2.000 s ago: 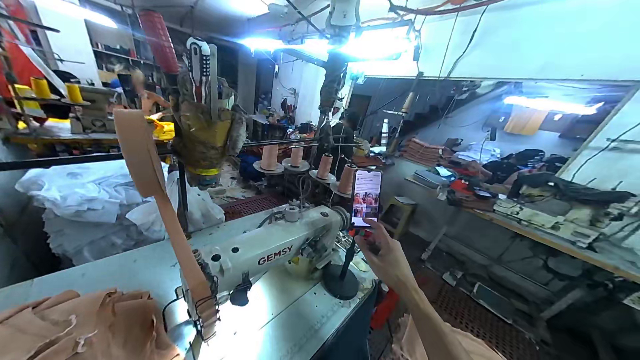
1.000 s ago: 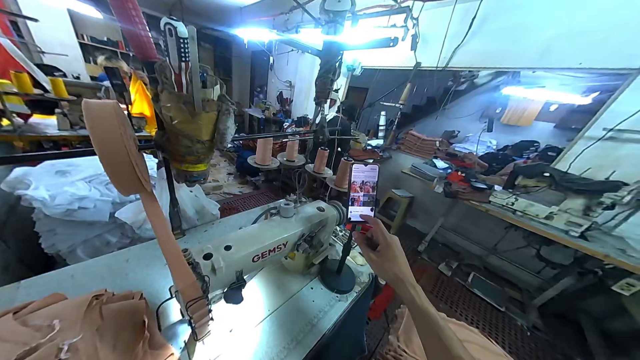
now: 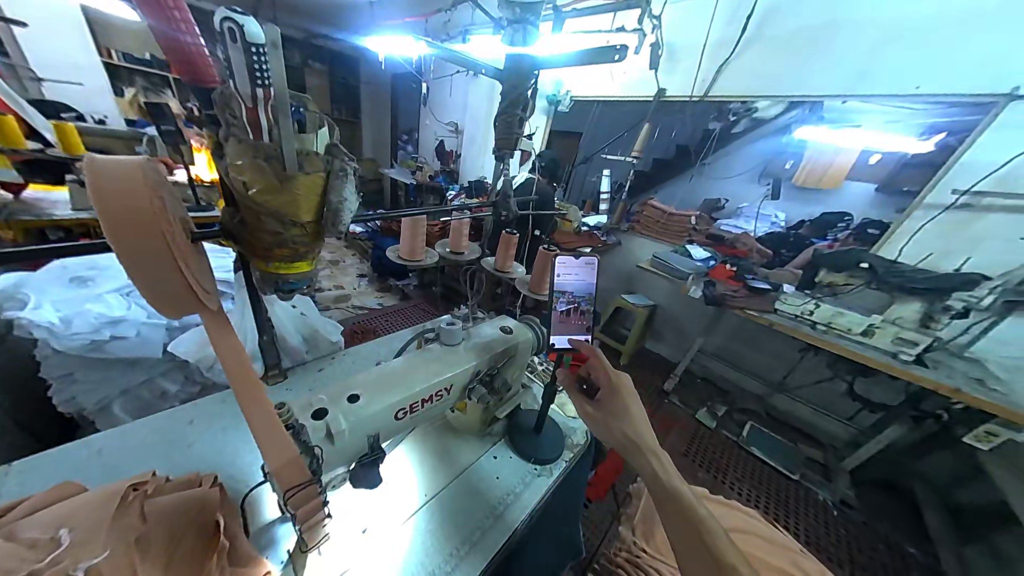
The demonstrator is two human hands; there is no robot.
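My right hand (image 3: 604,392) reaches to the lower edge of a smartphone (image 3: 574,304) with its screen lit; a fingertip is at the screen's bottom. The phone stands upright on a stand with a round black base (image 3: 536,437). My left hand is out of view. Left of the stand is a white Gemsy sewing machine (image 3: 424,384). A roll of tan fabric tape (image 3: 148,236) hangs at the left, its strip running down to the machine's needle end. Crumpled tan fabric (image 3: 120,528) lies at the lower left, and more tan fabric (image 3: 720,528) is below my right forearm.
Cones of tan thread (image 3: 413,238) stand behind the machine. White bundles (image 3: 104,320) are piled left. A yellow-green stool (image 3: 626,328) stands beyond the phone. Along the right wall runs a bench (image 3: 880,360) with another machine and cloth. A person in dark clothing (image 3: 544,192) is in the background.
The picture on the phone screen has changed. My right hand stays by the phone, its fingers shifted slightly at the lower edge of the screen.
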